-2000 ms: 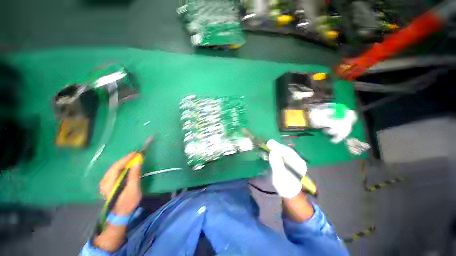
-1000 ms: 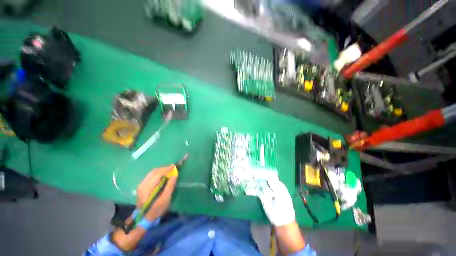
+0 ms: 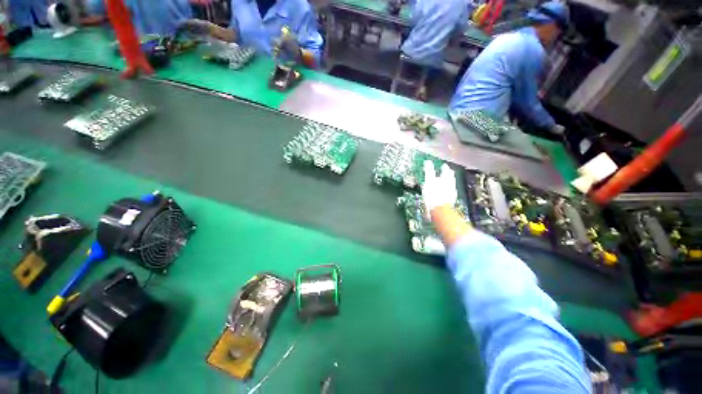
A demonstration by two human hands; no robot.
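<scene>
My gloved right hand [image 3: 440, 186] reaches out over the conveyor to two adjacent green circuit boards. Its fingers lie over the right part of the farther board [image 3: 395, 165]. The nearer board [image 3: 422, 226] is partly under the hand and wrist. Silvery solder joints face up on both. Whether the fingers grip a board is hidden. My left hand is out of the picture; a small dark tip, perhaps of a soldering iron [image 3: 329, 382], shows at the bottom edge.
Solder reel [image 3: 317, 291], iron stand with yellow sponge [image 3: 250, 319] and black fans [image 3: 146, 231] stand on the green mat. More boards [image 3: 322, 148] lie on the conveyor [image 3: 231, 154]. Black-cased units [image 3: 508, 208] are to the right, beside red-sleeved posts [image 3: 646, 165]. People in blue sit beyond.
The view has swung up and left. My right hand has moved from the mat to the conveyor boards; its earlier soldering iron is gone from it. My left hand has left the picture.
</scene>
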